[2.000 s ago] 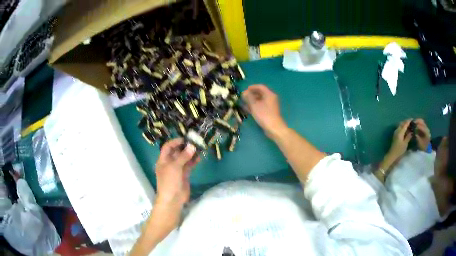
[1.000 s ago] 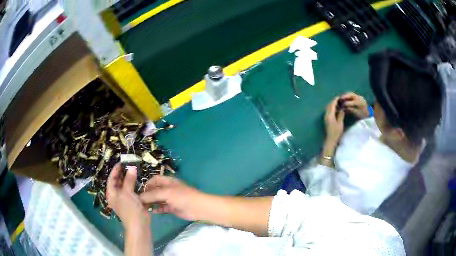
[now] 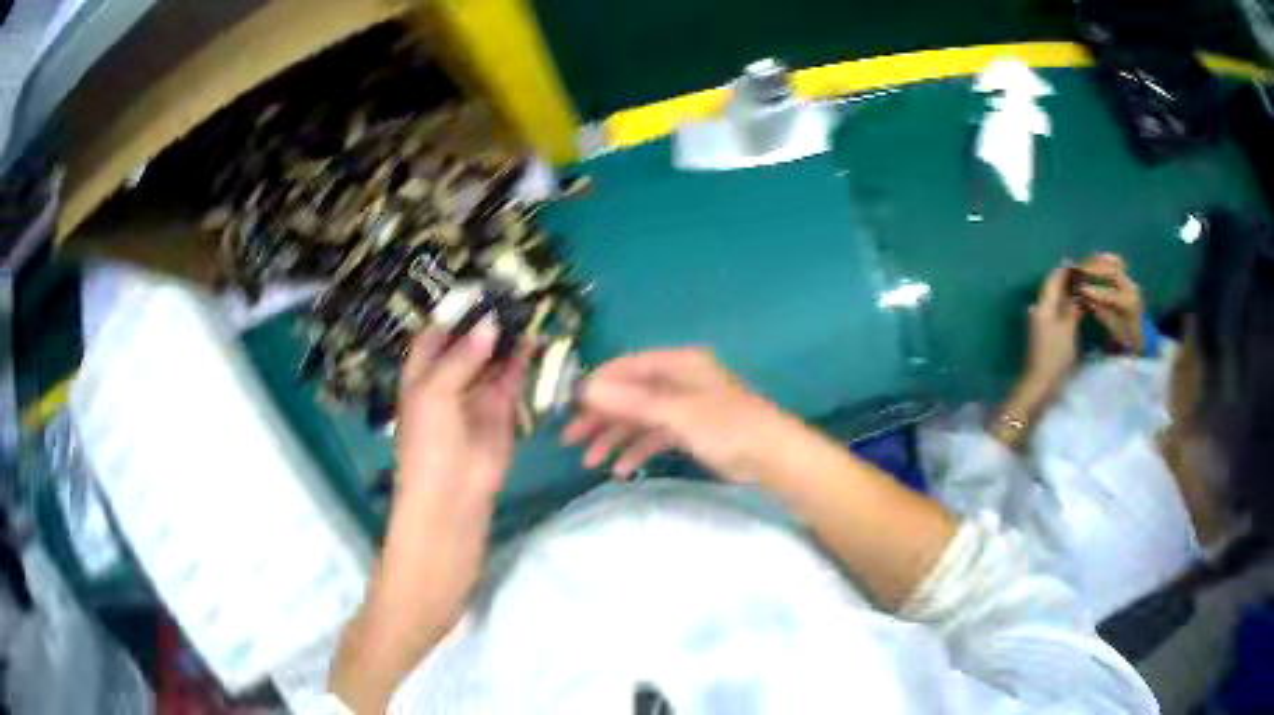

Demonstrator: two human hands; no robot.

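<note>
A heap of black binder clips with cream strips (image 3: 377, 231) spills from a brown cardboard box (image 3: 168, 119) onto the green bench. The picture is motion-blurred. My left hand (image 3: 458, 398) is at the heap's near edge, its fingertips closed on a small block with a whitish face (image 3: 456, 306). My right hand (image 3: 685, 409) is just right of the heap, fingers bent and pointing left. A pale-striped clip (image 3: 556, 374) shows at its fingertips; the blur hides whether it is held or lies on the heap.
A white blister tray (image 3: 210, 461) lies left. A bottle (image 3: 763, 105) stands on a wipe at the back, near the yellow edge (image 3: 908, 66). A crumpled wipe (image 3: 1012, 126) lies farther right. A neighbouring person's hands (image 3: 1083, 307) are at the right, near dark packaging (image 3: 1167, 105).
The view has turned back leftward since one second ago. My right hand has moved apart from my left hand, to its right. My left hand still holds the whitish-faced block.
</note>
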